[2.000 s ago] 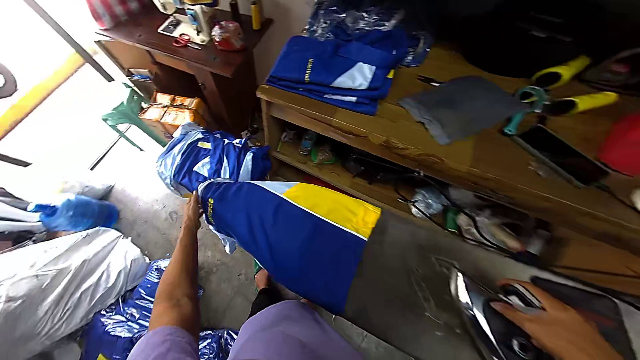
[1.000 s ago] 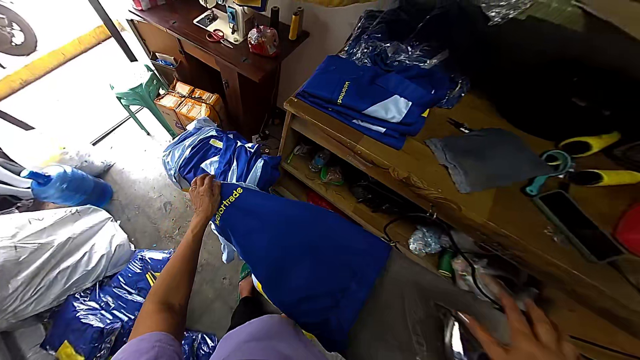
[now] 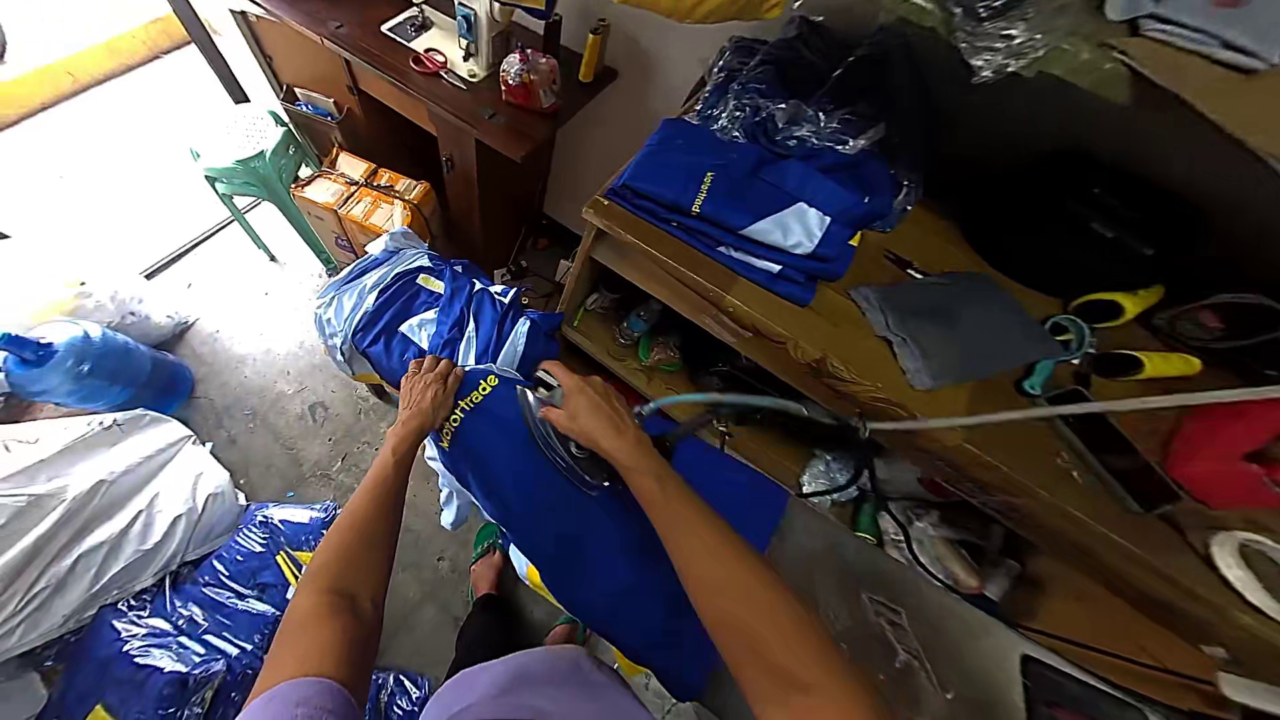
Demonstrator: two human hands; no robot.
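Note:
A dark blue garment with yellow lettering [image 3: 590, 540] lies over the narrow end of a grey ironing board [image 3: 840, 590]. My left hand [image 3: 430, 395] rests on the garment's far edge beside the lettering, fingers close together. In my right hand [image 3: 590, 415] is the handle of a steam iron [image 3: 560, 450], whose soleplate is on the blue cloth just right of the lettering. A hose and a pale cord run from the iron to the right. Beyond the board's tip sits a bundle of blue and light-blue garments [image 3: 430, 300].
A wooden shelf table [image 3: 730, 310] to the right bears folded blue garments [image 3: 740, 200], a grey cloth [image 3: 960, 325] and a phone [image 3: 1115, 450]. Plastic-wrapped garments [image 3: 190, 620], a white sack [image 3: 100, 520] and a blue water jug [image 3: 95, 365] lie at left. A green stool [image 3: 255, 165] stands beyond.
My right hand has brought the iron from the board's wide end onto the garment near the lettering. The cloth, earlier showing a yellow and white panel, now shows plain blue with lettering.

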